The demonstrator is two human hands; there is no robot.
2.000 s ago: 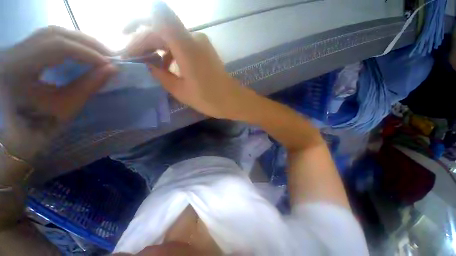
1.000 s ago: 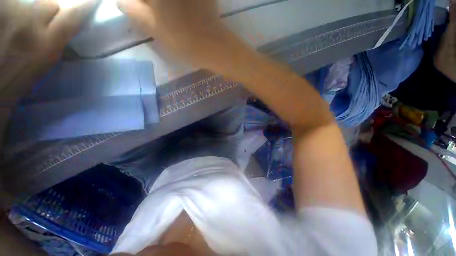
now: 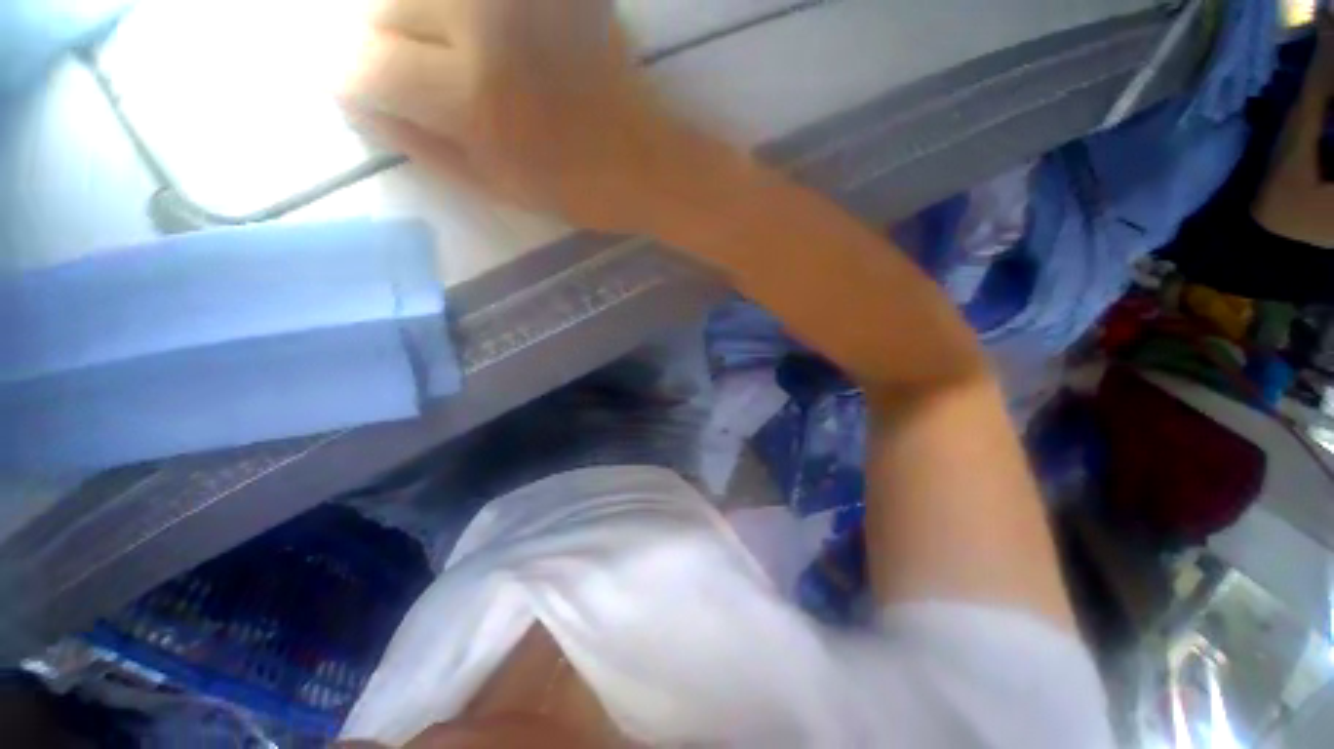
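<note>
The light blue fabric piece (image 3: 220, 344) lies folded on the white sewing table at the left and overlaps its grey front edge. My right hand (image 3: 476, 95) is over the machine bed at the top, beside the bright lamp glare; it is blurred and its fingertips fade into the glare, so whether it holds anything cannot be told. The slide cover outline with its grey corner tab (image 3: 179, 209) shows just behind the fabric. My left hand is not in the picture. The needle area is washed out.
The grey table edge with printed ruler marks (image 3: 563, 315) runs across the front. A blue basket (image 3: 278, 622) is below left. Light blue cut pieces (image 3: 1075, 249) hang at the right, near a white tape (image 3: 1148, 73). Part of another person (image 3: 1302, 183) shows at far right.
My left hand has left the picture. The fabric, held between both hands two seconds ago, lies flat on the table. My right hand stays near the glare. The view has shifted slightly.
</note>
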